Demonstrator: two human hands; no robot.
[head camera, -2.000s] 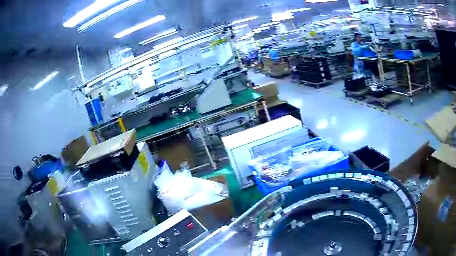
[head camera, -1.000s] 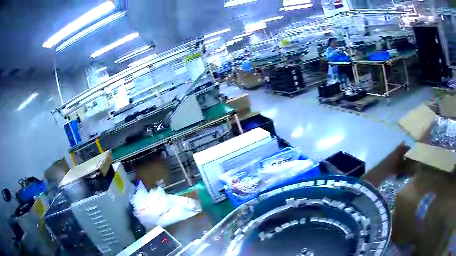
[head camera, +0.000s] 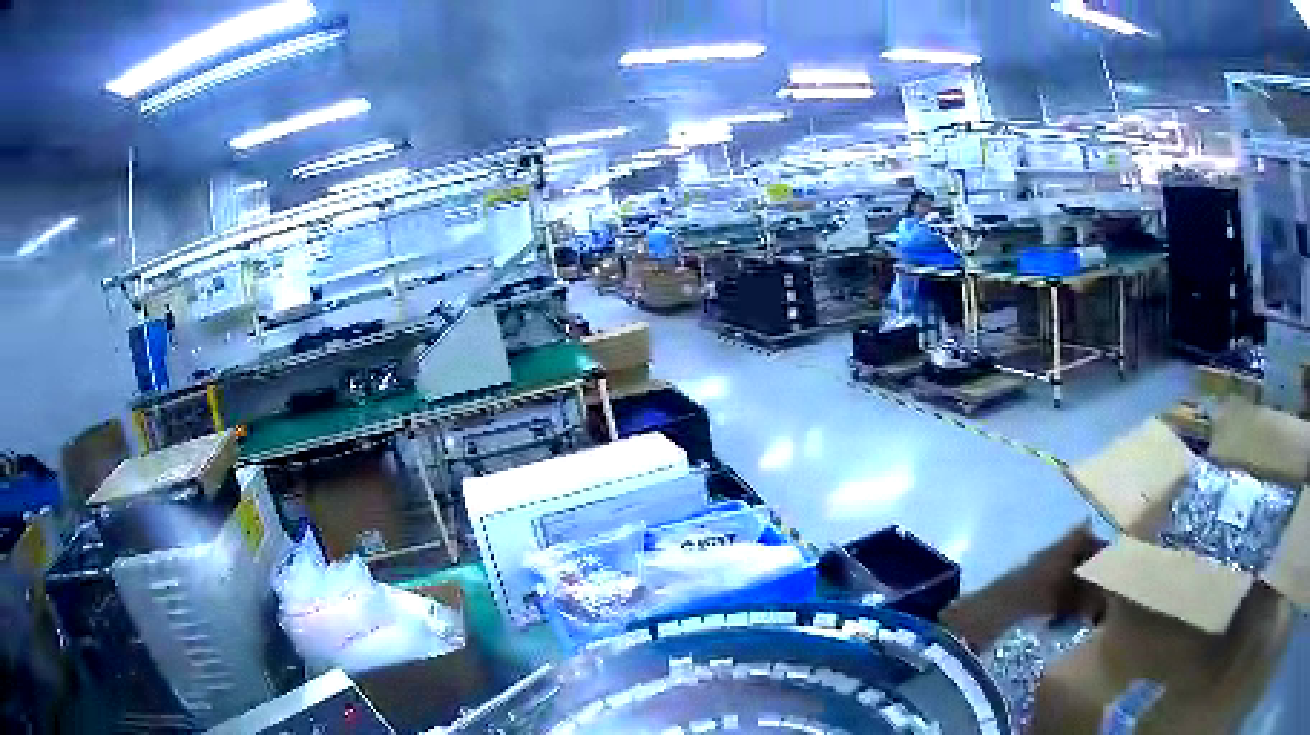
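Neither of my hands is in view. The bowl feeder (head camera: 805, 632) lies nearest in front of me, cut off by the bottom edge, with small white rectangular parts (head camera: 718, 669) lined along its curved ledges. Its central knob is out of the picture. A straight feed track (head camera: 520, 698) leaves its left side. The control panel (head camera: 309, 707) with a red switch shows at the bottom left, cut off. Behind the bowl a blue bin (head camera: 783, 580) holds clear bags of parts (head camera: 596, 574).
A white case (head camera: 503, 553) stands behind the blue bin. A louvred machine (head camera: 187, 610) is at left, beside a white bag heap (head camera: 367, 615). A black crate (head camera: 898, 567) sits on the floor. An open carton (head camera: 1171, 582) with silvery bags is at right. A person in blue (head camera: 920, 251) is far off.
The view has tilted up and turned right. The bowl has sunk lower in the picture, its knob has left view, and more of the open carton and its bags shows at right.
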